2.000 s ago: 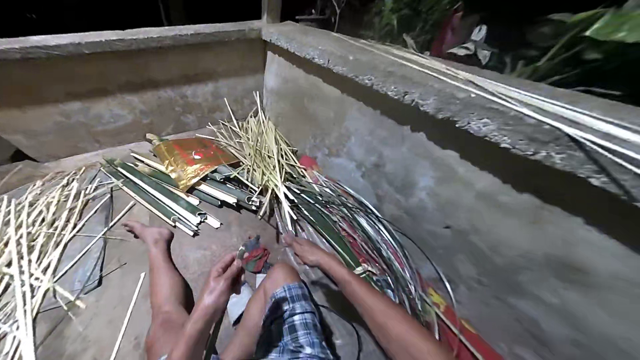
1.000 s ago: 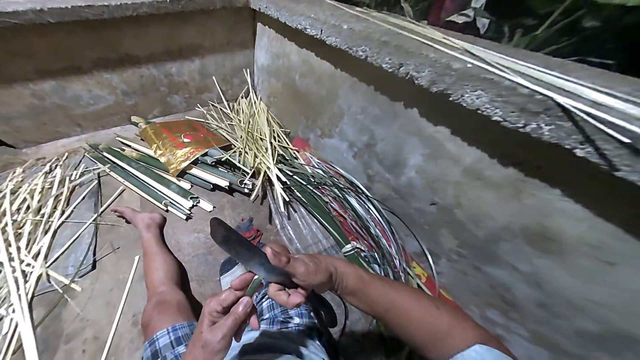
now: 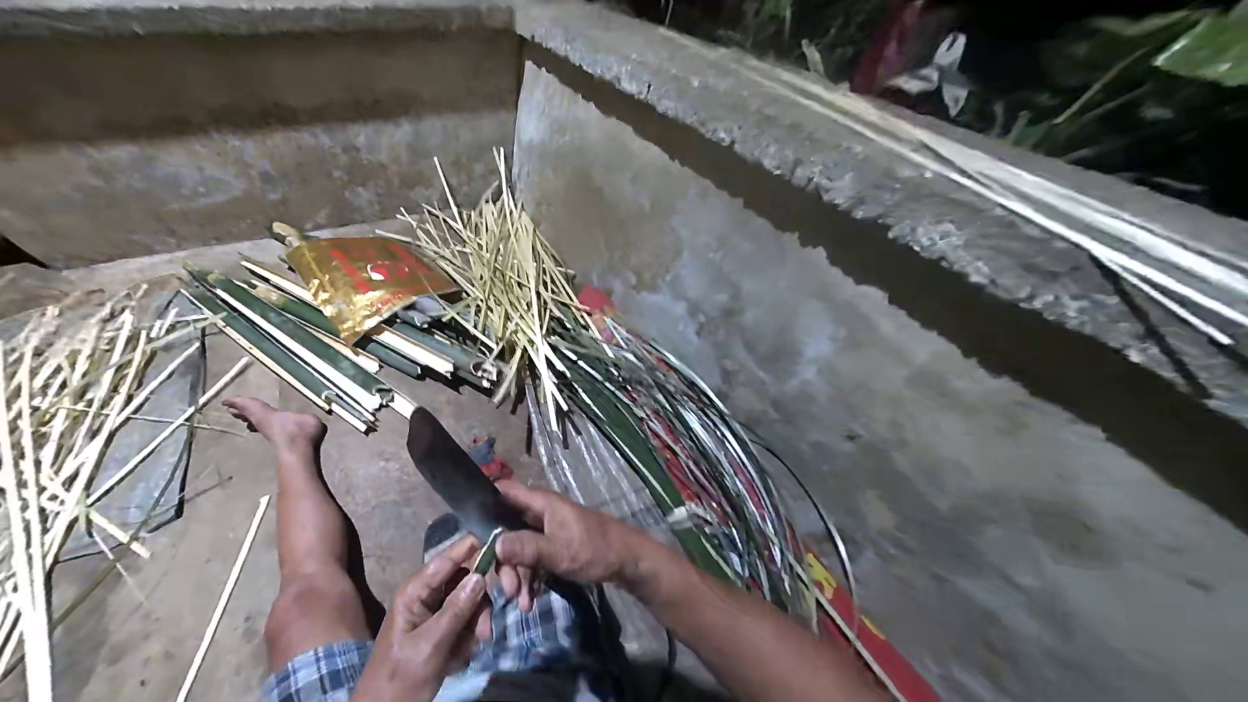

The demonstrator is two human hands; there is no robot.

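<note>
My right hand (image 3: 561, 541) grips a broad, dark-bladed knife (image 3: 450, 473), its blade pointing up and left over the floor. Pinched in my left hand (image 3: 429, 609) is a short green bamboo piece (image 3: 487, 552), which touches the knife's edge close to my right thumb. Both hands are close together above my lap. The knife's handle is mostly hidden by my right hand. Beyond the blade lie split green bamboo lengths (image 3: 292, 336) with a gold and red packet (image 3: 375, 278) on top. Thin pale bamboo sticks (image 3: 502, 268) are heaped beside them.
A bundle of long thin strips (image 3: 682, 458) curves along the concrete wall (image 3: 877, 390) at my right. More pale strips (image 3: 58, 468) are spread at the far left, and a single one (image 3: 224, 597) lies near my bare leg. Long strips (image 3: 975, 185) rest on the wall's top.
Two seconds ago my hands were apart and no knife showed in them; a second ago my right hand held it. The blade now points more steeply up the view.
</note>
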